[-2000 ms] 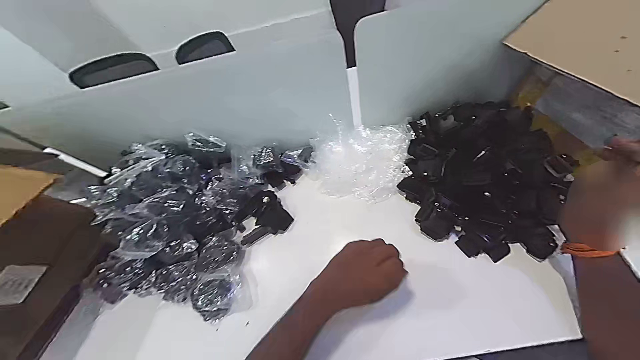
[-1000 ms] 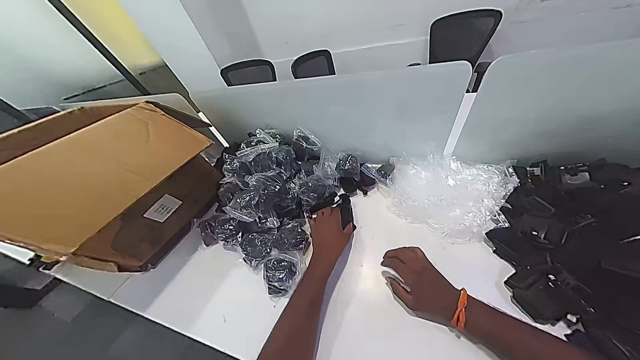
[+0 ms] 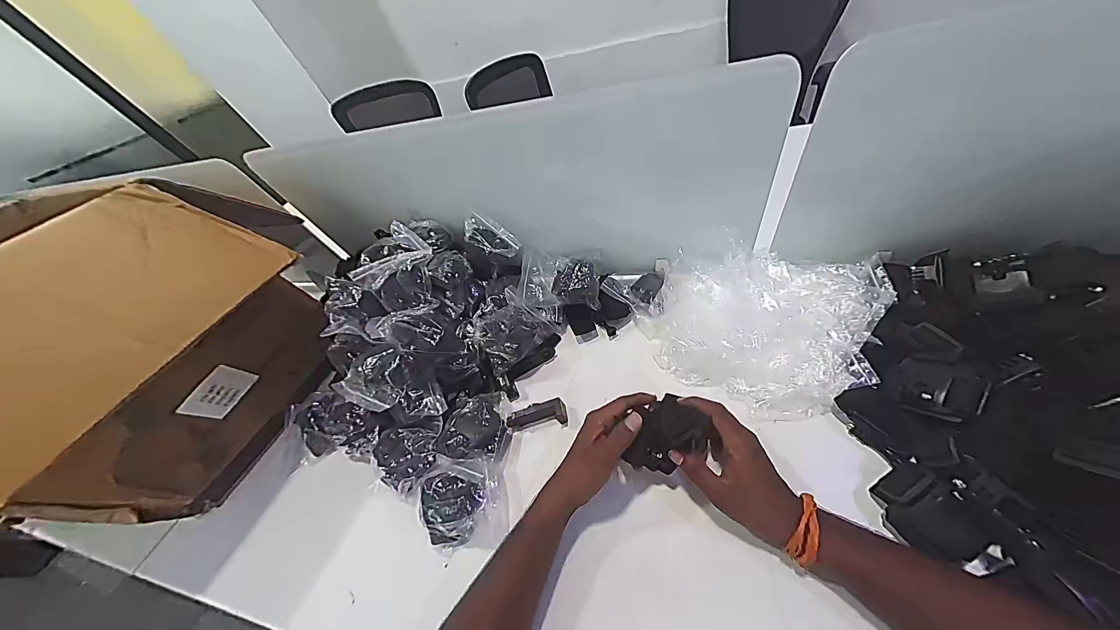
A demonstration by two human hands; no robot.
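Note:
Both hands meet over the white table, fingers around a black plastic part [image 3: 669, 430]. My left hand [image 3: 604, 442] grips its left side, and my right hand [image 3: 735, 464], with an orange thread at the wrist, holds its right side. Whether it is one part or two pressed together I cannot tell. A small dark block-shaped piece [image 3: 537, 414] lies on the table left of my left hand. Farther left is a heap of black parts in clear plastic bags [image 3: 411, 350]. Beyond my hands lies a pile of clear, crumpled bags [image 3: 770, 332]. Unbagged black parts [image 3: 945, 394] are heaped at the right.
An open cardboard box [image 3: 140, 350] with a label stands at the left on the white table [image 3: 289, 542]. Frosted divider panels [image 3: 542, 175] run along the back, with chair backs [image 3: 385, 105] behind them.
My left hand has moved from beside the bagged heap to the middle, and a black part is now between both hands. My right hand, away at the right two seconds ago, is also there.

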